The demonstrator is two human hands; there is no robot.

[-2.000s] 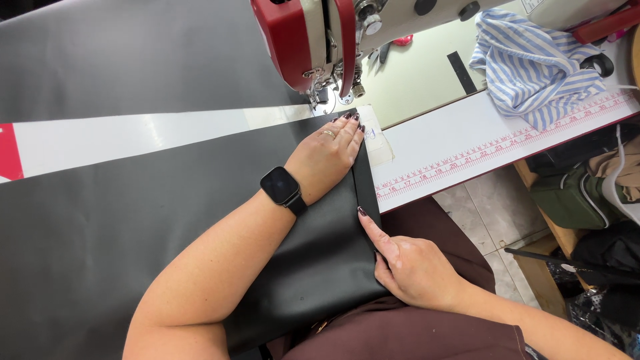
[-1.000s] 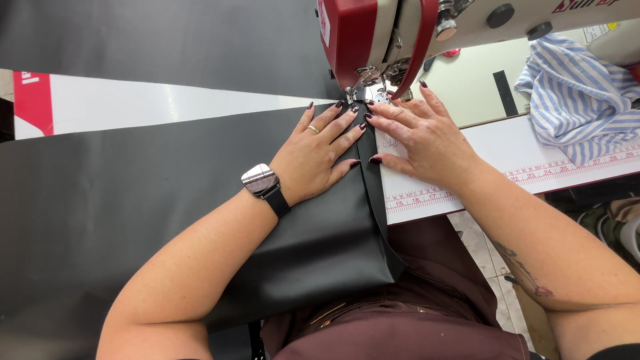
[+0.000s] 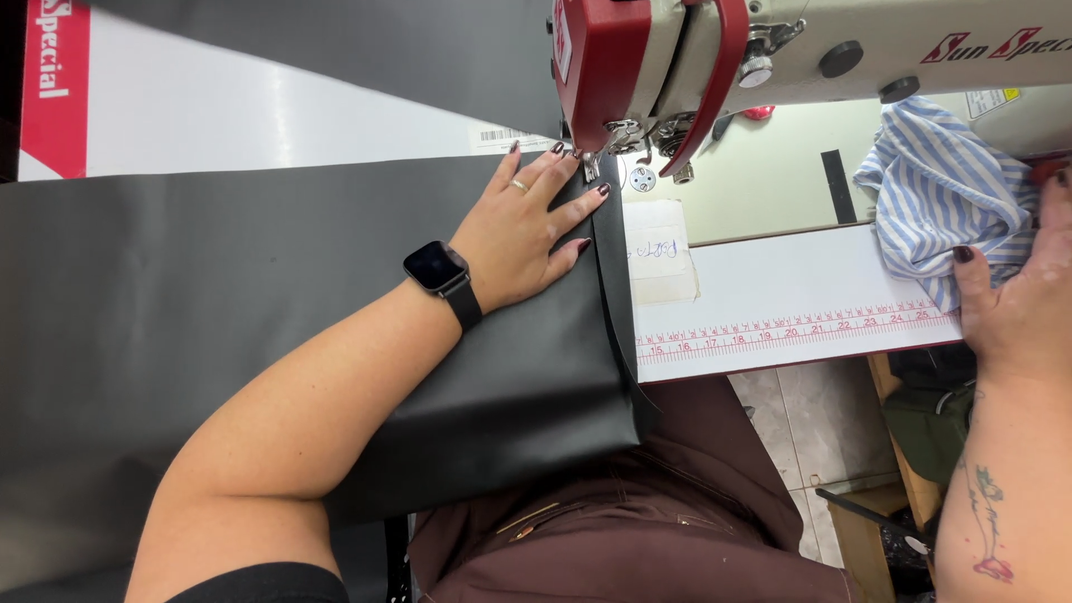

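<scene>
My left hand (image 3: 532, 213) lies flat with spread fingers on a sheet of black leather-like material (image 3: 276, 251), its fingertips close to the presser foot (image 3: 591, 165) of a sewing machine (image 3: 615, 67). A narrow folded strip (image 3: 615, 285) runs down the sheet's right edge from the foot. At the far right, my right hand (image 3: 1017, 276) is at the machine's handwheel side, beside and partly over a blue-and-white striped cloth (image 3: 955, 193). Its fingertips are partly cut off by the frame, so whether it grips anything cannot be told.
A printed red ruler (image 3: 787, 335) runs along the white table's front edge. A paper label (image 3: 662, 251) with handwriting is stuck near the machine bed (image 3: 762, 184). Red-handled snips (image 3: 758, 111) lie behind the machine head. Below right are a wooden shelf (image 3: 909, 452) and a dark green bag (image 3: 934, 427).
My right hand has left the black material beside the presser foot and moved right to the striped cloth. My left hand stays on the material near the foot.
</scene>
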